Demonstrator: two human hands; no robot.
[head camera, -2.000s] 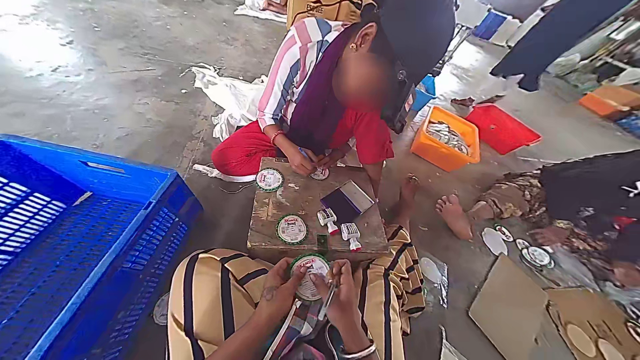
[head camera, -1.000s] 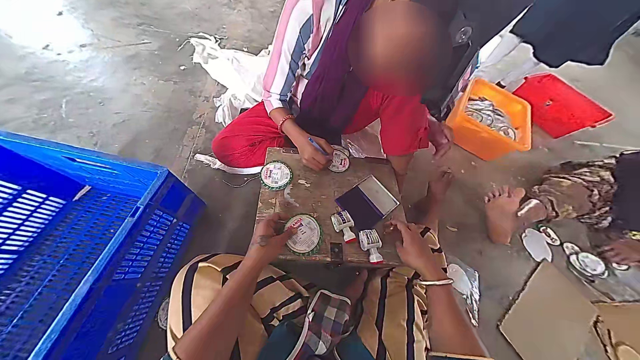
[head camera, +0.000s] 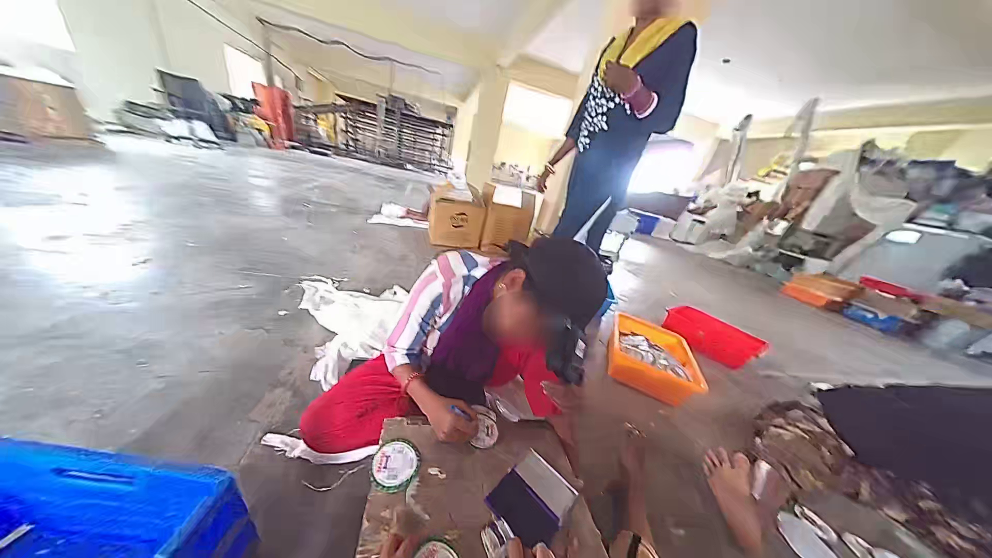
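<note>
Along the bottom edge, my left hand (head camera: 401, 533) shows only blurred fingers on a worn wooden box top (head camera: 453, 496), beside a round printed disc (head camera: 435, 550). My right hand (head camera: 531, 550) shows just its fingertips, below an open ink pad (head camera: 527, 504) and beside a partly visible white stamp (head camera: 496, 536). The frame cuts off both hands, so their grip is hidden. Another round, green-rimmed disc (head camera: 395, 465) lies at the box's far left corner. Across the box, a co-worker's hand holds a blue pen (head camera: 460, 413) over a disc (head camera: 484, 428).
A blue crate (head camera: 116, 496) stands at left. Right of the seated co-worker are an orange bin (head camera: 655, 360) of discs and a red tray (head camera: 717, 335). A bare foot (head camera: 732, 496) and loose discs lie at lower right. Another person (head camera: 628, 116) stands behind, near cardboard boxes (head camera: 457, 221).
Two seconds ago both my hands held a disc above my lap; one second ago it was on the box and my right hand was farther right. The view has swung up.
</note>
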